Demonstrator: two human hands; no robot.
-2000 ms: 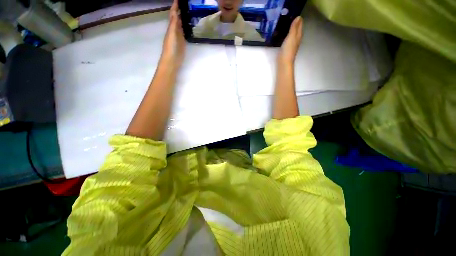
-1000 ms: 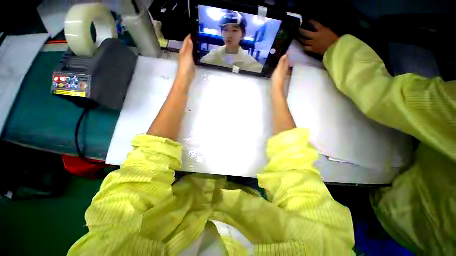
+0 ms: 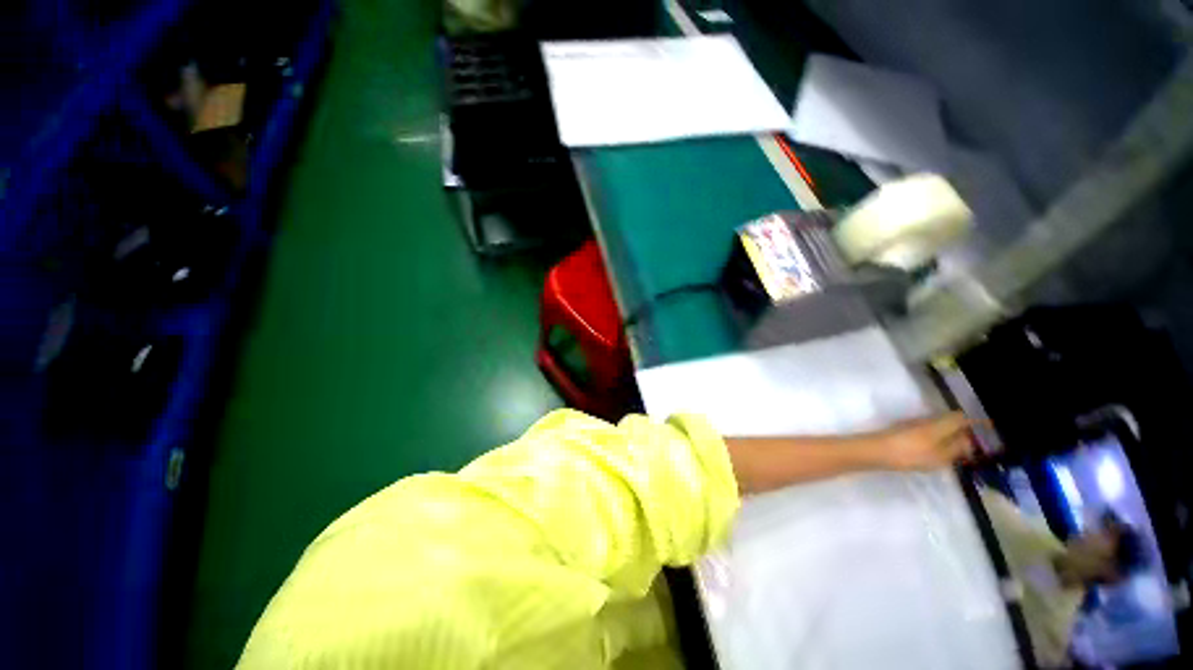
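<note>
The black tablet (image 3: 1099, 556) is at the lower right of the view, blurred. Its lit screen shows a live camera picture with a person in it. My left hand (image 3: 935, 442) is at the tablet's near left edge and holds it there; the fingers are blurred and partly hidden. My right hand is out of the picture. The white bench sheet (image 3: 850, 576) lies under my left forearm.
A grey tape dispenser (image 3: 831, 308) with a coloured label and a cream tape roll (image 3: 905, 220) stand beyond my arm. A red stool (image 3: 585, 327) is beside the bench. Blue racks (image 3: 177, 393) stand at the left, across the green floor.
The view has swung far to the left and tilted. The tablet now shows at the lower right, the stool and racks have come into view, and my right hand has left the picture.
</note>
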